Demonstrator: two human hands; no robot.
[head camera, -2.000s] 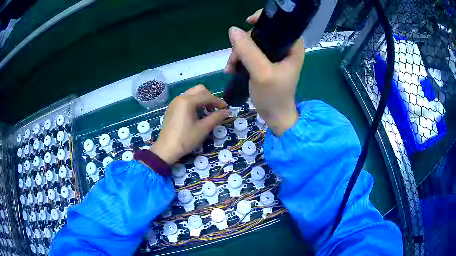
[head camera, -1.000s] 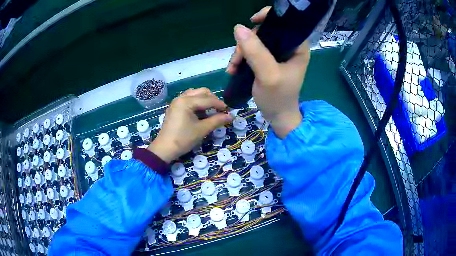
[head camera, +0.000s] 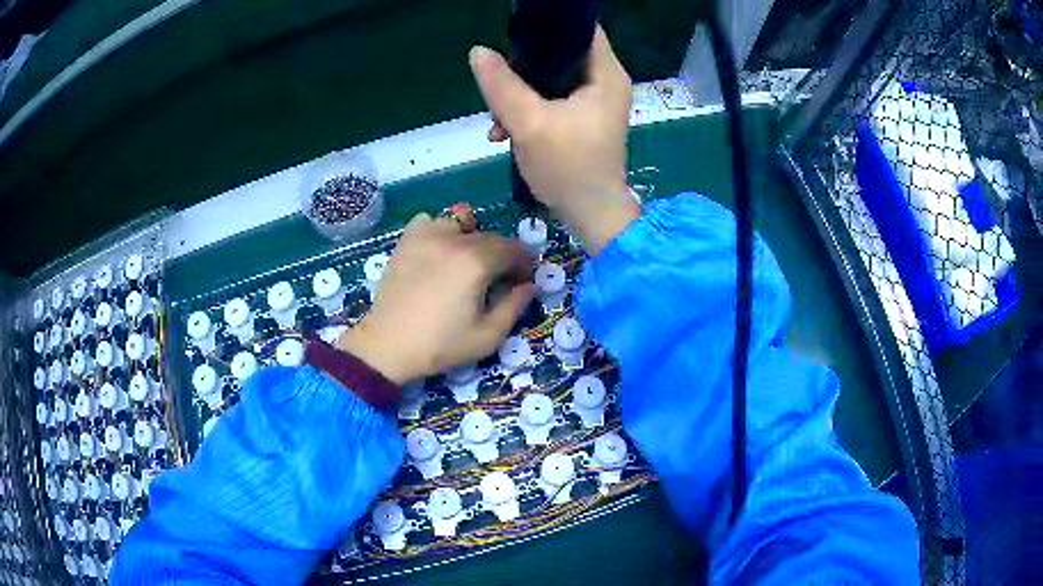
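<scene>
My right hand is closed around the black electric screwdriver, held upright with its dark tip over the back row of the tray. My left hand is over the units just left of the tip, thumb and forefinger bent close together; whether a screw is between them cannot be told. Rows of motor units with white round caps and thin coloured wires fill the clear blister tray. My left hand hides several units.
A translucent screw cup stands behind the tray by the pale rail. Another tray of units lies at left. At right are a wire mesh rack and a blue bin. The black cable hangs over my right forearm.
My right hand and the screwdriver have moved left, and the screwdriver is more upright. My left hand has shifted slightly right and its fingers have turned. The cable has swung left.
</scene>
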